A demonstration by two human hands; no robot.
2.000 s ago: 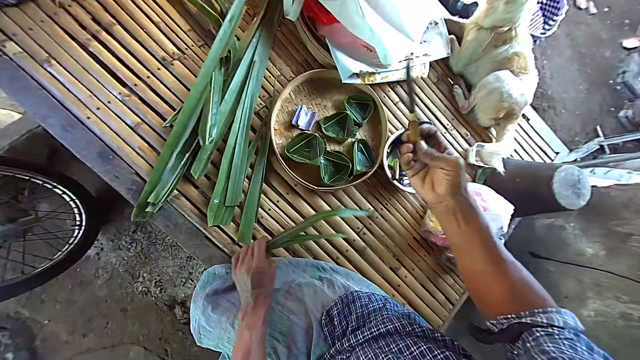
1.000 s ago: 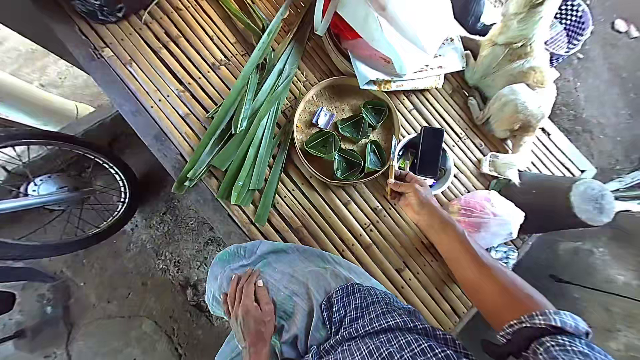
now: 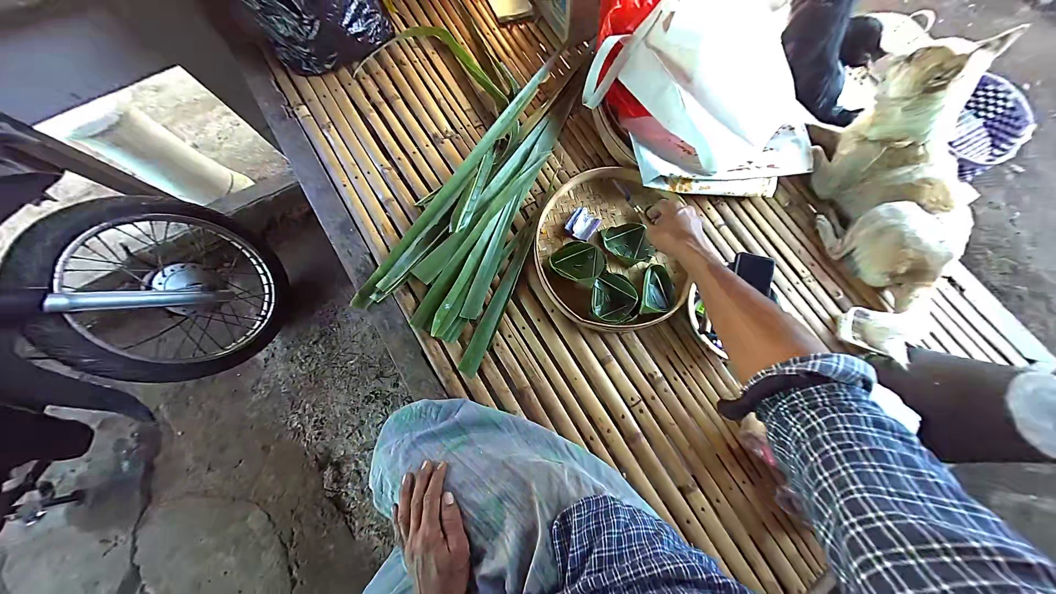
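Note:
My right hand (image 3: 678,229) reaches over the right rim of a round woven bamboo tray (image 3: 542,247), its fingers closed on the handle of a small knife (image 3: 629,195) whose thin blade points up and left inside the tray. Just below and left of my fingers is a folded green leaf cup (image 3: 627,242); several more such cups lie in the tray, with a small purple and white packet (image 3: 582,223) above them. My left hand (image 3: 433,528) rests flat on my cloth-covered knee, holding nothing. Long green leaf strips (image 3: 487,223) lie in a pile left of the tray.
The tray stands on a bamboo slat platform (image 3: 569,379). A bowl (image 3: 703,318) with a black phone (image 3: 754,272) on it is partly behind my right forearm. White and red plastic bags (image 3: 701,91) stand above the tray, a pale dog (image 3: 895,190) sits at right, and a spoked wheel (image 3: 169,289) is at left.
My right hand has moved from beside the bowl to over the tray with the knife. My left hand, by the leaf strips two seconds ago, now lies on my knee. The view has shifted.

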